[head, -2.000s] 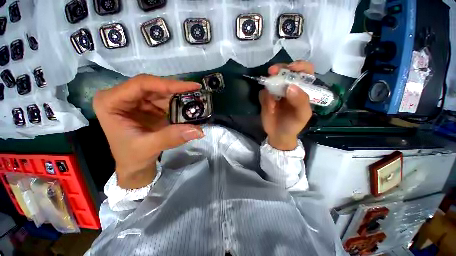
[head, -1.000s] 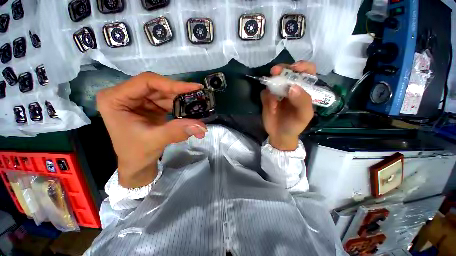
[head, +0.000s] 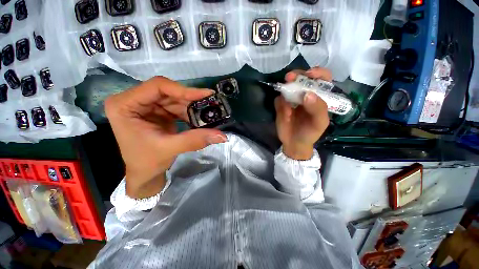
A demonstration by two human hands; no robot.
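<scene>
My left hand holds a dark, shiny-rimmed watch case between thumb and fingers, its round centre facing me. A smaller dark square part with a round centre sits at the case's upper right corner; I cannot tell if it is attached. My right hand is closed around a white adhesive syringe. Its thin needle points left towards the case, with a gap between them. The green adapter shows at the syringe's rear.
Watch cases lie in rows on a white foam sheet beyond the hands. Smaller dark parts lie on a white sheet at left. A red tray is lower left. A blue dispenser with a gauge stands at right.
My left hand has moved slightly right, and the watch case is tilted differently. The syringe has barely moved. A red light now shows at the top of the dispenser.
</scene>
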